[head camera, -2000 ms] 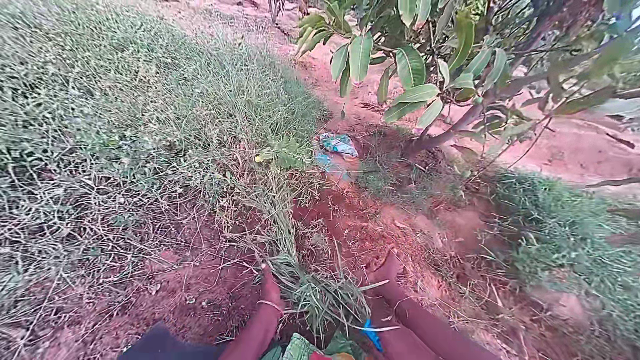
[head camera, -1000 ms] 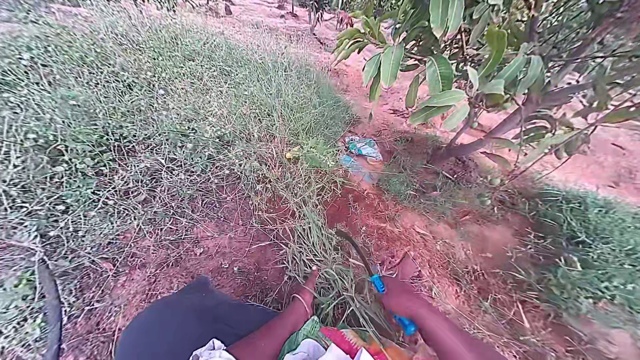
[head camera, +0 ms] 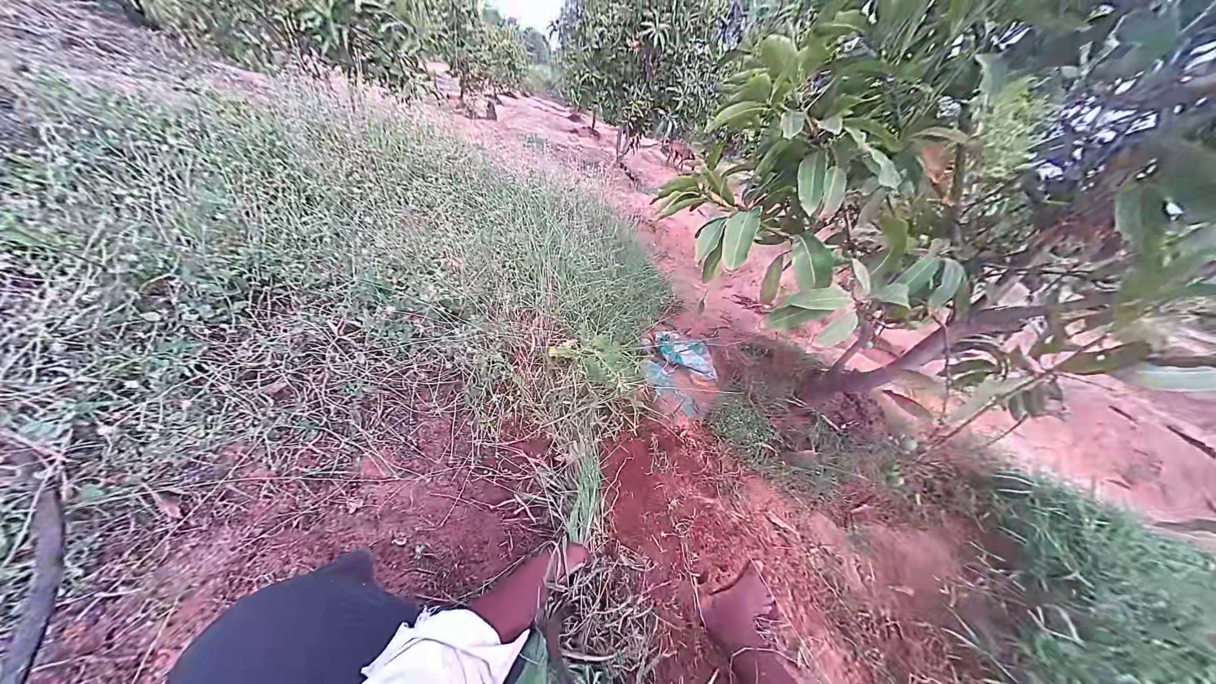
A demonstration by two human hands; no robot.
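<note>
Low in the head view, my left hand is closed around a bunch of long green grass, whose blades stretch up and away from it. Dry cut-looking grass lies just right of the wrist. My right hand is out of view, and so is the sickle with the blue handle. A bare foot rests on the reddish soil to the right of the grass. White cloth and dark cloth cover part of the lower left.
Dense weeds spread across the left. A crumpled blue and white plastic bag lies ahead, near a leafy tree's low branch. A dark curved branch or pipe lies at the left edge. More grass grows at lower right.
My right hand, seen one second ago with the blue-handled sickle beside the grass, has left the view. My left hand remains at the grass. The view has tilted up.
</note>
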